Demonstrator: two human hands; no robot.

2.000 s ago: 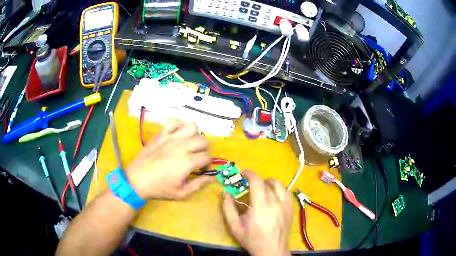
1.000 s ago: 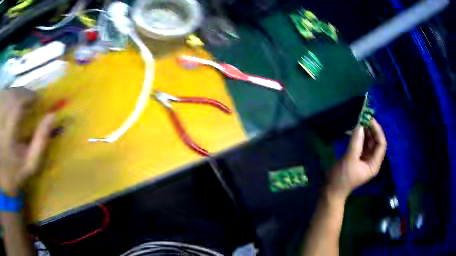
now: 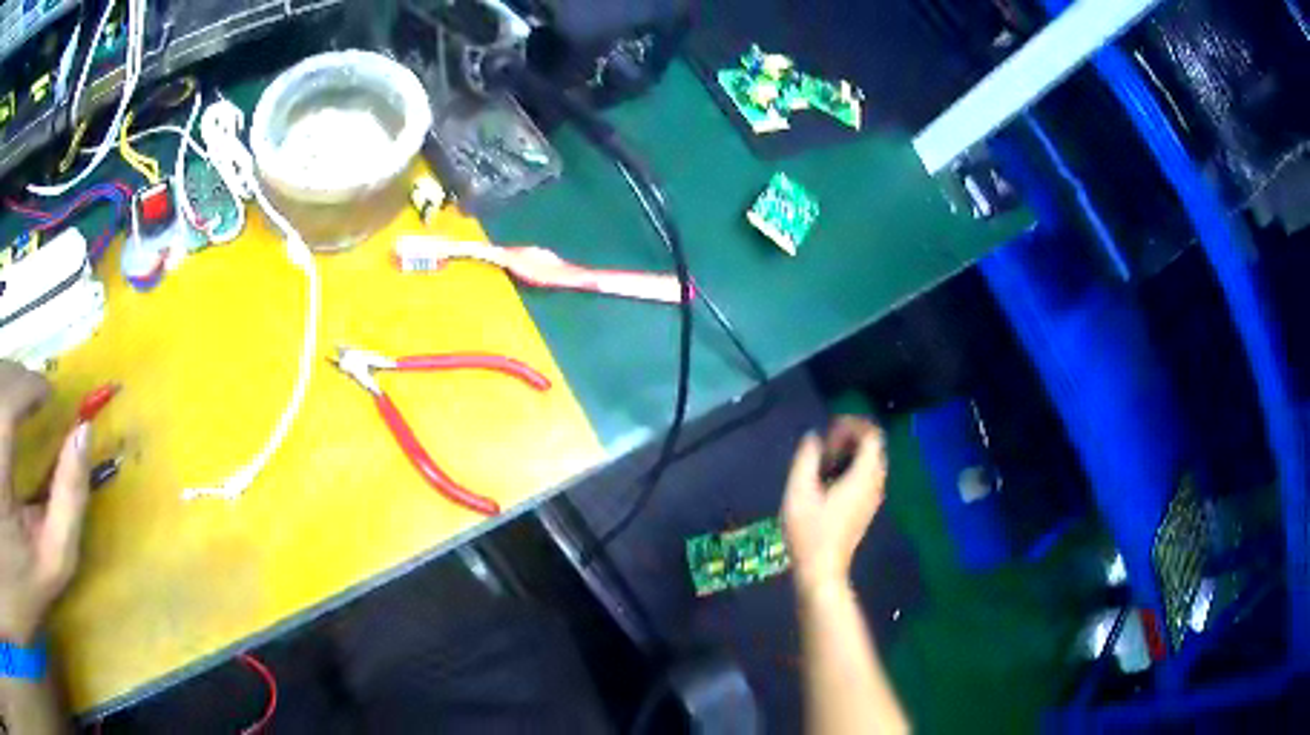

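My left hand (image 3: 36, 524) is cut off by the left edge, low over the yellow-orange board (image 3: 287, 589). A red alligator clip (image 3: 96, 402) and a black alligator clip (image 3: 105, 471) stick out beside its thumb; whether it grips their leads is hidden. My right hand (image 3: 836, 495) is past the bench's front edge, fingers curled with a gap at the thumb, and no board shows in it. A green circuit board (image 3: 737, 556) lies on a dark surface below the bench edge. The white output cable (image 3: 309, 345) ends loose on the yellow-orange board.
Red-handled cutters (image 3: 417, 431), a red-and-white toothbrush (image 3: 575, 273) and a round clear tub (image 3: 341, 144) are on the bench. More green boards (image 3: 784, 213) lie at the back right. A black cable (image 3: 681, 359) hangs over the edge. Blue rack parts (image 3: 1063, 359) stand at right.
The view has swung right. My right hand left the workpiece with a circuit board, held it out to the right, and now shows no board. My left hand stays near the clips.
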